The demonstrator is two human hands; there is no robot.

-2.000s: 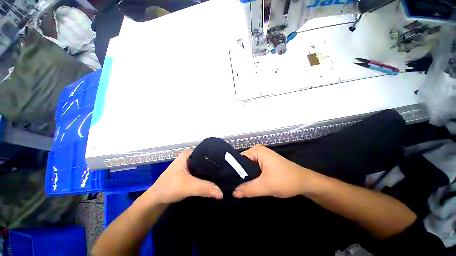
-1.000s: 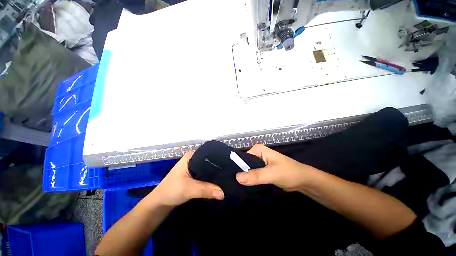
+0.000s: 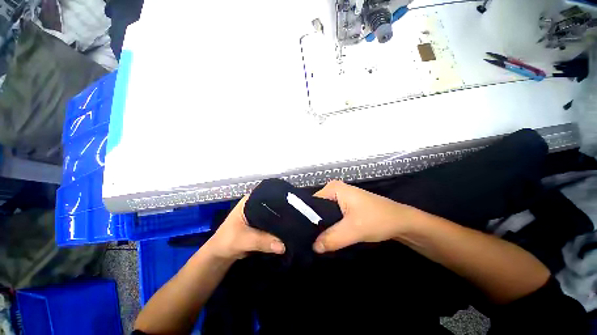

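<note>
A black garment piece is held in both hands in front of the table's front edge, its rounded end up. A narrow white strip lies slanted on it, nearer my right hand. A short thin pale line shows to the left of the strip. My left hand grips the left side, thumb on the front. My right hand grips the right side, thumb just below the strip. The fingers behind the cloth are hidden. The lower cloth merges with dark cloth over my lap.
A white sewing-machine table with a ruler edge lies ahead. The machine's metal foot area is at the top. Red and blue snips lie at right. Blue crates stand at left, with olive sacks beyond. Grey-white cloth lies at far right.
The view has tilted down, so the machine head has mostly left the picture. My right thumb has moved down off the white strip, which shows more fully than one second ago.
</note>
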